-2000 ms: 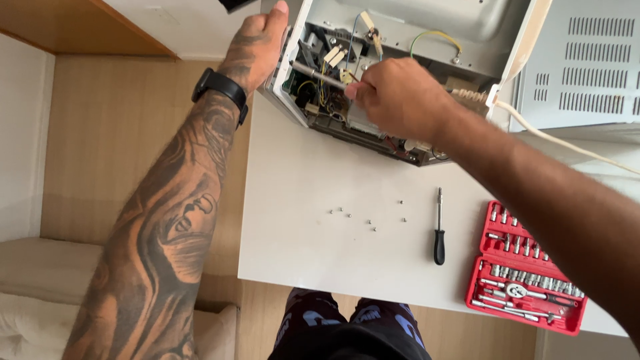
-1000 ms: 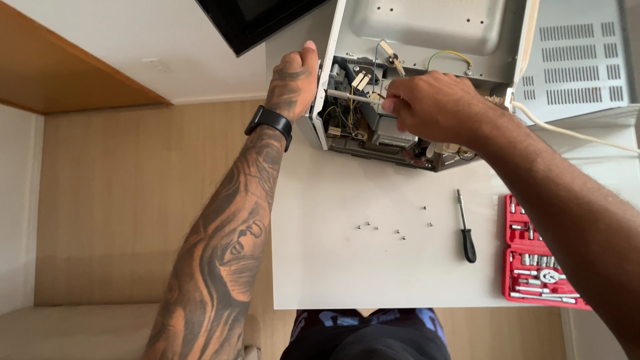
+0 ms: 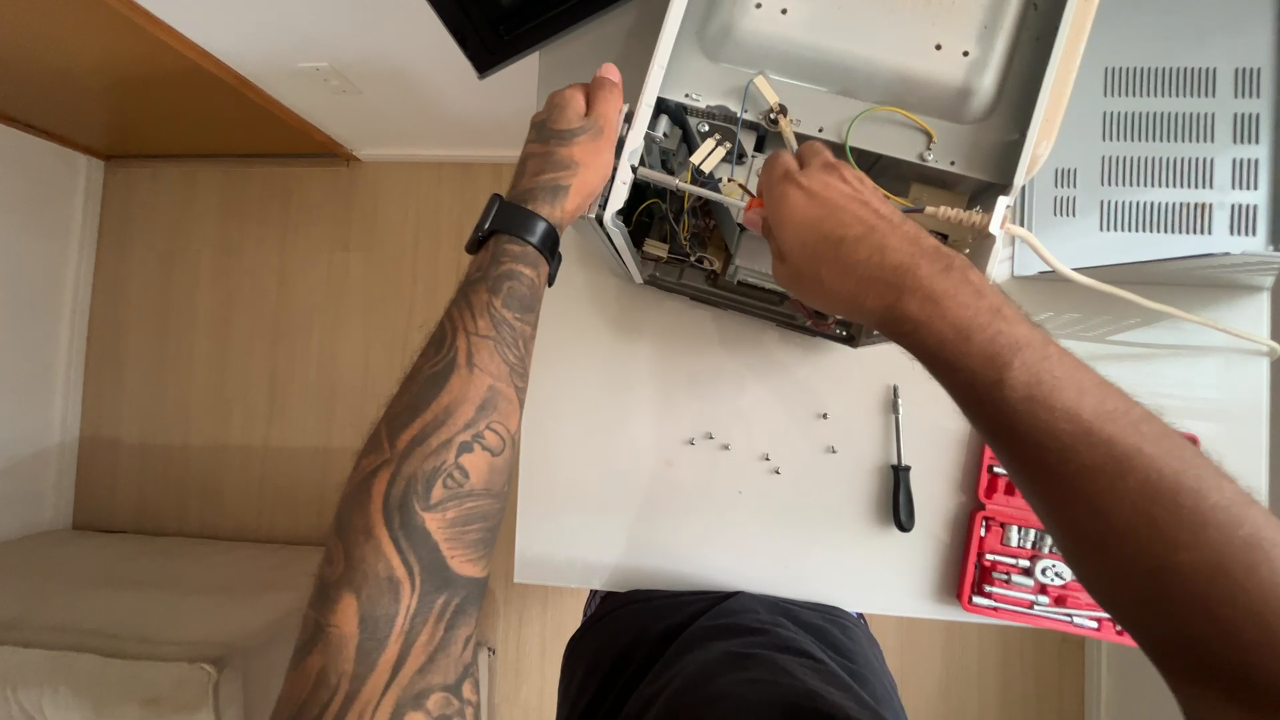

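Note:
An opened microwave oven (image 3: 860,60) lies on the white table with its wiring and inner parts exposed. My left hand (image 3: 575,145) grips the outer edge of its left side; the fingertips are hidden behind that edge. My right hand (image 3: 835,235) reaches over the inner compartment and holds a screwdriver (image 3: 695,190) by its handle, of which an orange bit shows. The metal shaft points left, its tip at the inside of the left frame. A yellow-green wire (image 3: 885,112) arches above my right hand. Below the oven, several small screws (image 3: 767,457) are scattered on the table.
A black-handled driver (image 3: 902,495) lies right of the screws. A red socket set case (image 3: 970,565) is partly under my right forearm. The vented metal cover (image 3: 1080,130) stands at the right, the power cord (image 3: 1120,290) running past it. A black panel (image 3: 510,30) is at the top.
My left hand stays on the oven's side edge, and my right hand keeps the screwdriver near the left frame. The view has shifted somewhat.

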